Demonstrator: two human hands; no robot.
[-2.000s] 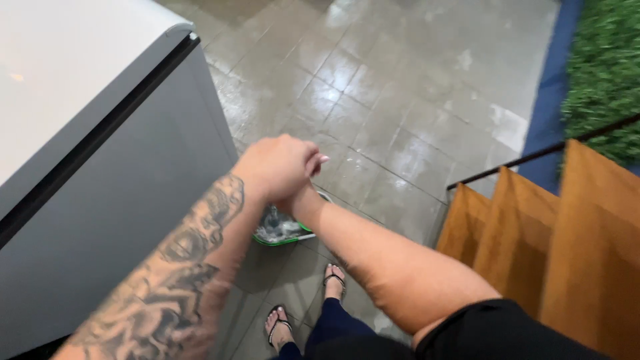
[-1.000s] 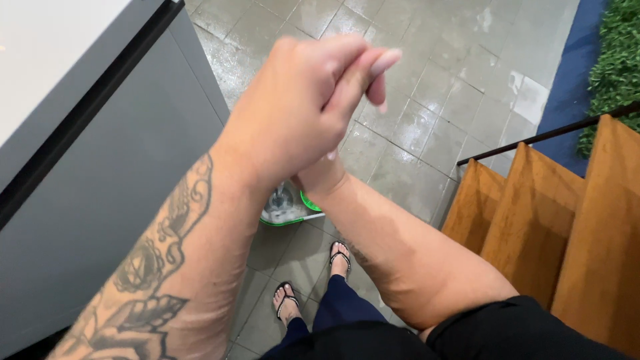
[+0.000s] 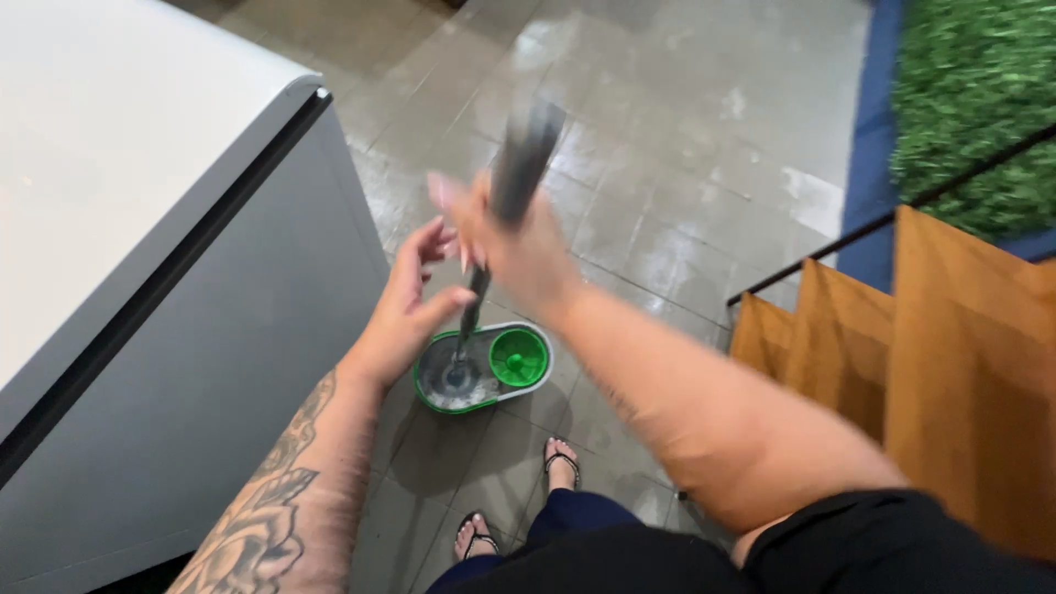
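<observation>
A dark mop handle (image 3: 524,169), blurred near its top, slants down into a grey bucket with a green rim (image 3: 483,405). My right hand (image 3: 524,247) is around the upper handle, its fingers blurred. Just left of the handle, my left hand (image 3: 412,289) has its fingers apart and curved, with nothing held. The mop's lower end stands in the bucket's left part, where some foamy water shows. A round green spin basket (image 3: 518,358) fills the bucket's right part.
A large white-topped grey appliance (image 3: 206,272) stands on the left. Wooden stairs (image 3: 940,330) with a dark rail (image 3: 858,234) rise on the right, beside green artificial grass (image 3: 973,99). The tiled floor (image 3: 676,198) looks wet. My sandalled feet (image 3: 561,462) are near the bucket.
My hands, close together one second ago, are now apart. The mop handle has come into plain view in my right hand, and much more of the bucket shows.
</observation>
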